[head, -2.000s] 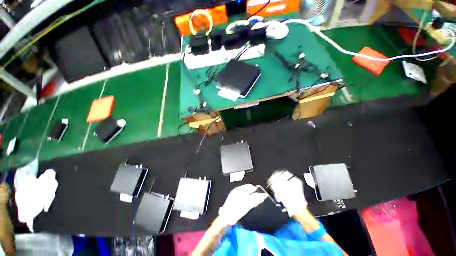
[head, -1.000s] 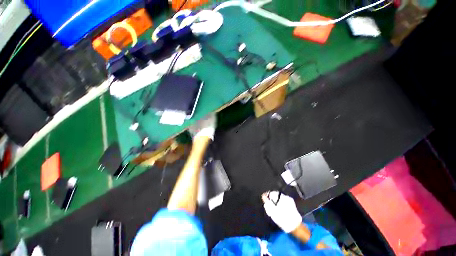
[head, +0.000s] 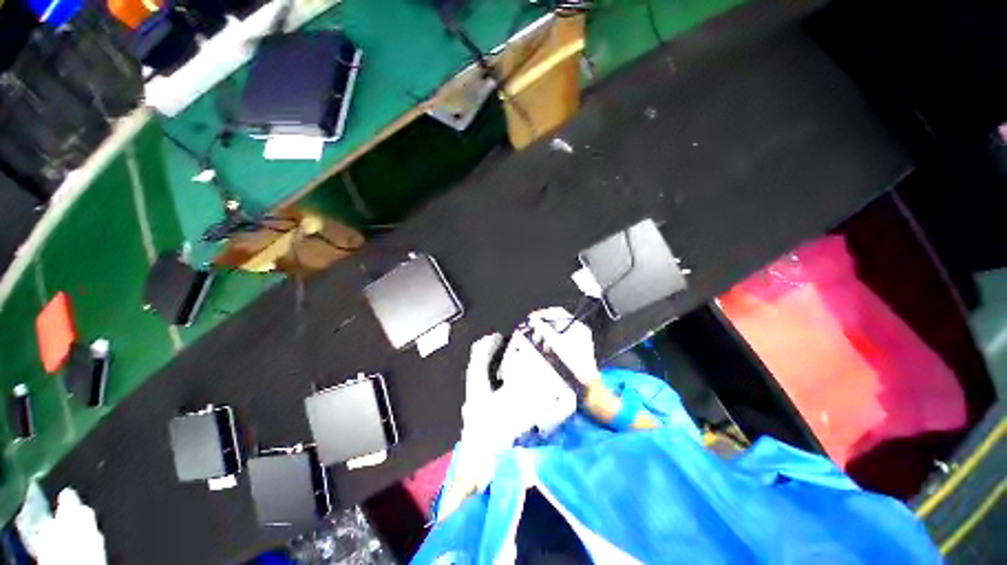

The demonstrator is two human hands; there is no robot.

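Note:
My left hand (head: 477, 400), in a white glove, is close to my body at the bench's front edge. It holds a pale box-like unit (head: 538, 388), blurred, with a dark edge. My right hand (head: 568, 344), also gloved, is at the unit's far right side with a thin black cable (head: 580, 312) at its fingertips. The exact plug and contact point cannot be made out. The cable trails over a grey square box (head: 638, 272) on the bench to the right. Another grey box (head: 413, 300) lies ahead of my left hand, a white label sticking out.
Several grey boxes (head: 351, 422) lie at the bench's left. A green raised stand (head: 387, 66) on tan cardboard supports (head: 544, 88) bears a black box (head: 298, 86) and leads. A green belt (head: 105, 237) holds orange and dark items. A pink-red bag (head: 845, 353) lies at right.
My left hand has come back from under the raised stand's edge to my body and now holds the pale unit. My right hand has joined it. The view has shifted downward and right.

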